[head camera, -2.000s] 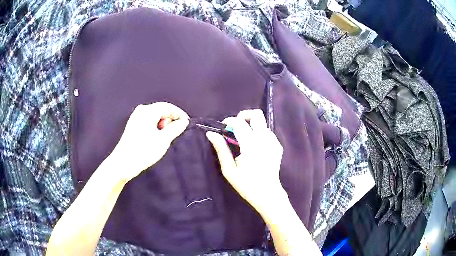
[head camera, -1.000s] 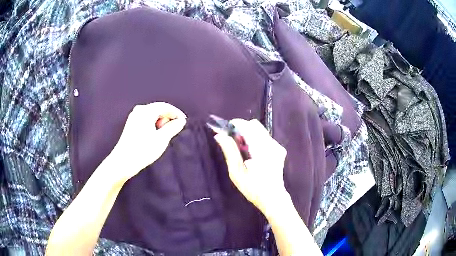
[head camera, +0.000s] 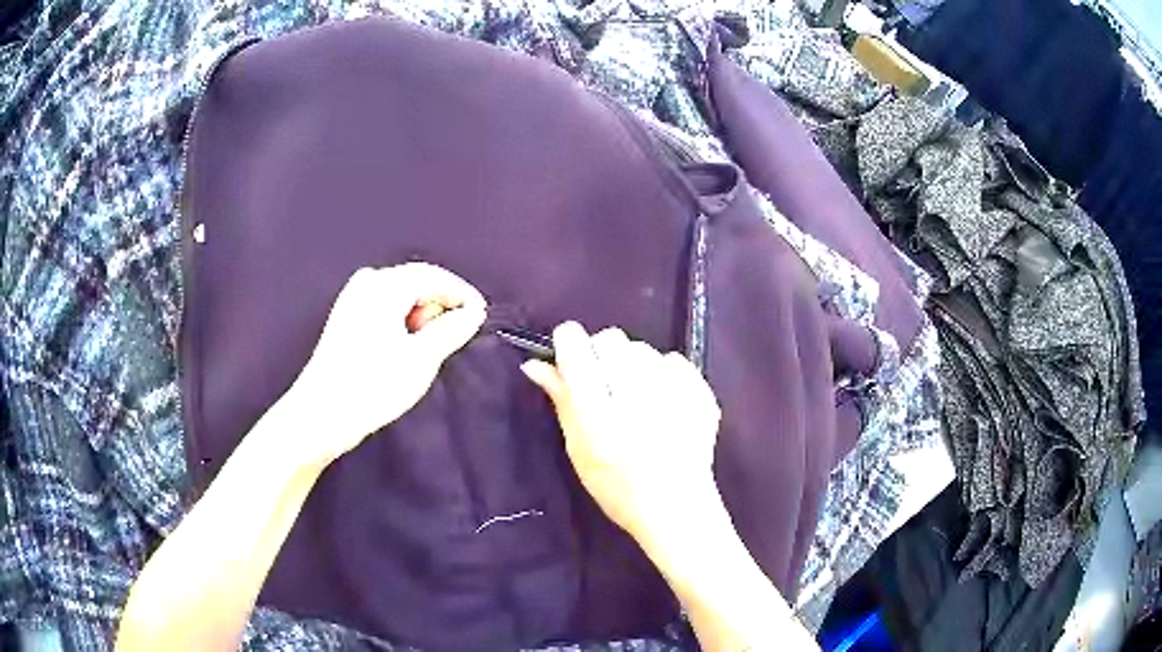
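A jacket lies inside out, its dark purple inner side (head camera: 421, 153) filling the middle of the view. My left hand (head camera: 398, 344) pinches the upper edge of the purple pocket bag (head camera: 446, 548) between thumb and finger. My right hand (head camera: 637, 414) is just right of it and holds thread snips (head camera: 525, 341), their thin blades pointing left at the pinched spot. Most of the snips is hidden in my fingers. A pale loose thread (head camera: 509, 520) lies on the pocket bag below my hands.
Plaid jackets (head camera: 89, 293) lie under and around the purple one. Grey-brown speckled garments (head camera: 1019, 369) are heaped at right, above black garments (head camera: 937, 592). Part of a blue bin (head camera: 856, 633) shows at the bottom right. Dark navy fabric (head camera: 1058, 96) is at the top right.
The snips were tilted up and away from the pocket edge one second ago; now they point left, low at my left hand's fingertips. My left hand has barely moved and still pinches the fabric.
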